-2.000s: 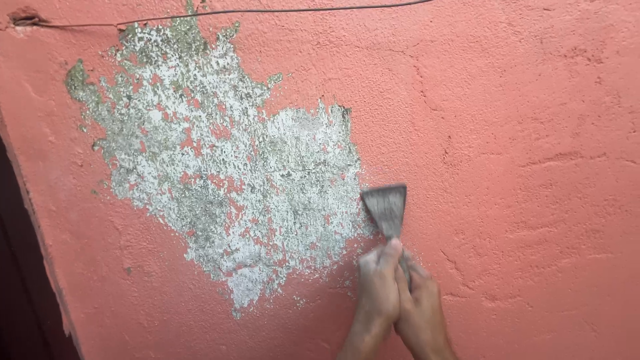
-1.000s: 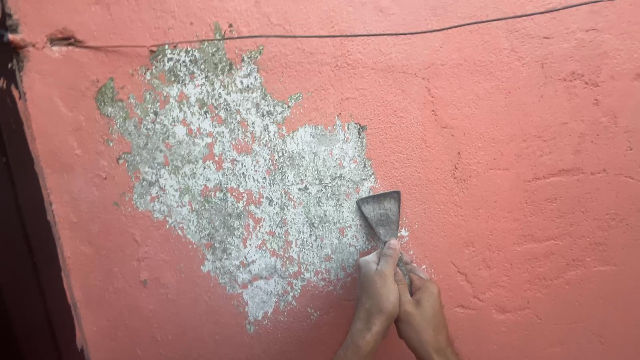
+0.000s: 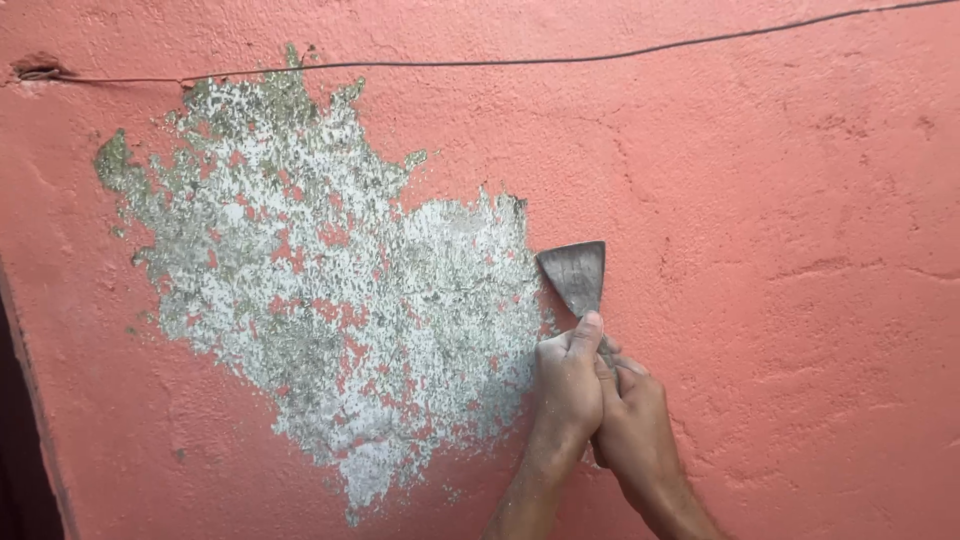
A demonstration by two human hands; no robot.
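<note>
A metal paint scraper (image 3: 576,276) lies with its blade against a rough red-painted wall (image 3: 787,337), at the right edge of a patch of exposed grey and white plaster (image 3: 300,285). My left hand (image 3: 568,382) grips the scraper near the base of its blade, thumb pointing up along it. Just to the right and slightly lower, my right hand (image 3: 639,420) is closed round the handle, most of which the fingers hide. The two hands touch each other. Pale dust speckles the skin.
A thin dark wire (image 3: 465,63) runs across the upper wall from a small hole (image 3: 39,69) at the left. Greenish edges border the plaster patch. A dark gap (image 3: 22,442) lies beyond the wall's edge at the lower left. Fine cracks mark the paint on the right.
The view has shifted over these frames. Both hands have stayed on the scraper, and its blade has moved against the wall beside the patch's right edge.
</note>
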